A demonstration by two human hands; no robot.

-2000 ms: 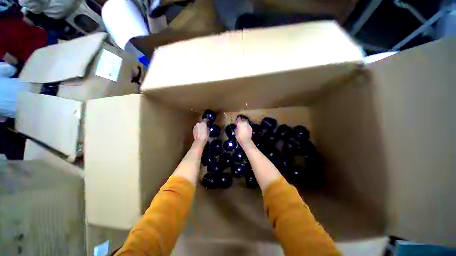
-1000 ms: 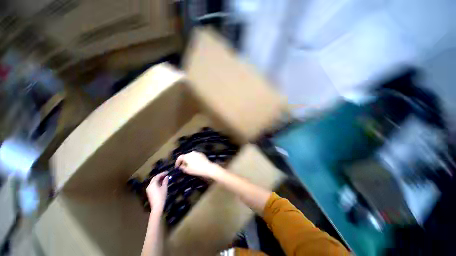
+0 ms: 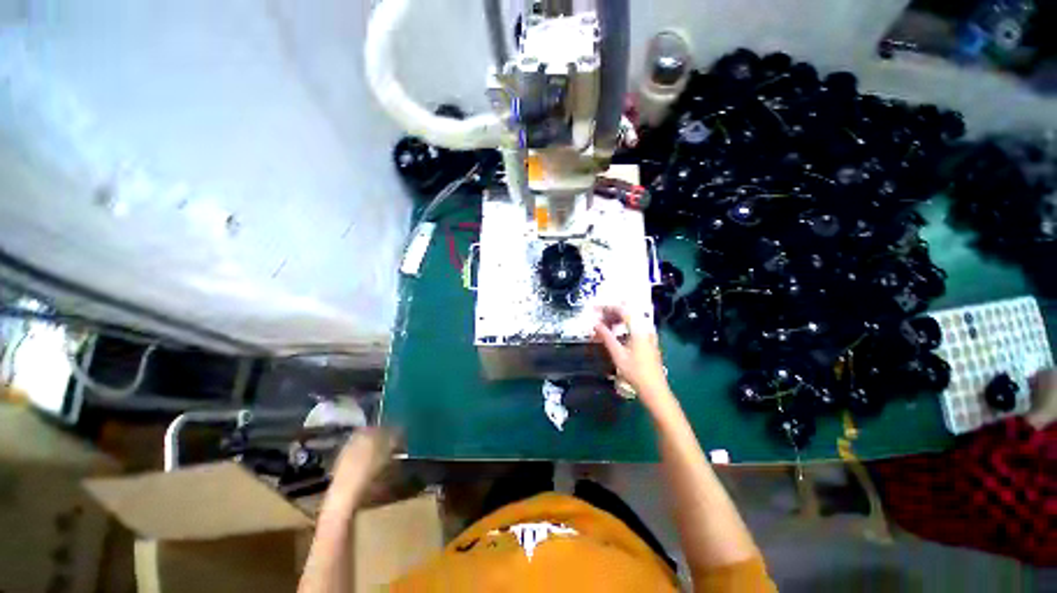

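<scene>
A round black part (image 3: 562, 269) sits at the middle of the black-speckled white work plate (image 3: 504, 313), under the grey machine head (image 3: 562, 151). My right hand (image 3: 626, 348) is over the plate's front right corner, its fingers slightly apart and nothing visible in them. It is in front of and to the right of the black part. My left hand (image 3: 369, 458) is blurred at the bench's front left edge, above the carton side. Whether it holds anything cannot be told.
A large heap of black parts (image 3: 800, 220) covers the green bench (image 3: 446, 405) to the right. An open carton (image 3: 220, 510) stands at lower left. A red-handled tool (image 3: 620, 191) lies behind the plate. A person's checked sleeve (image 3: 974, 487) is beside a perforated tray (image 3: 1026, 324) at far right.
The view has turned from the carton of black parts to the bench and machine. Both hands have left the carton's inside; my right hand is now over the work plate.
</scene>
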